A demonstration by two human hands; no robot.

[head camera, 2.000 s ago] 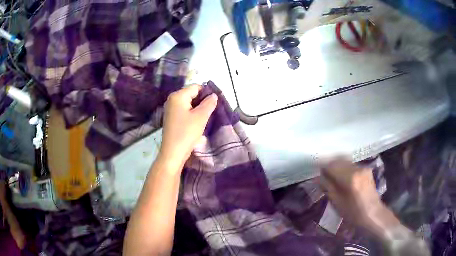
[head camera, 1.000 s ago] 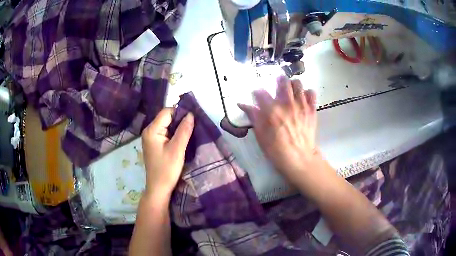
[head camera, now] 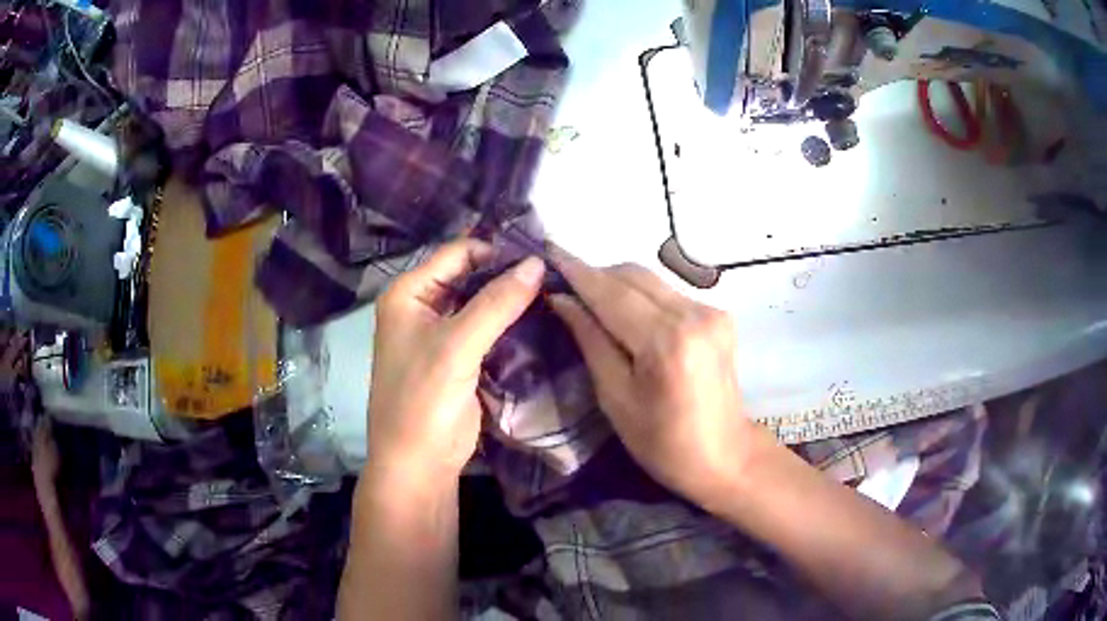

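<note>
A purple, white and dark plaid shirt piece [head camera: 534, 400] hangs from my hands over the bed's front edge. My left hand [head camera: 431, 352] pinches its dark purple end between thumb and fingers. My right hand [head camera: 656, 376] meets the left at that same end, its fingertips on the cloth; the exact finger grip is partly hidden. The sewing machine head [head camera: 789, 61], blue and metal, stands above the white bed [head camera: 874, 328], right of and beyond my hands, with a bright glow at the needle area.
Heaped plaid pieces [head camera: 304, 109] with a white slip [head camera: 480, 58] lie at upper left. A yellow-brown board [head camera: 206, 315] and clear plastic wrap [head camera: 297, 419] are at left. Red-handled scissors [head camera: 949, 115] lie at the bed's back. Another person's arm [head camera: 58, 522] shows at far left.
My right hand came from the lower right onto the bed below the needle, then moved left to the cloth end in my left hand. The view shifted, so the scene sits further right.
</note>
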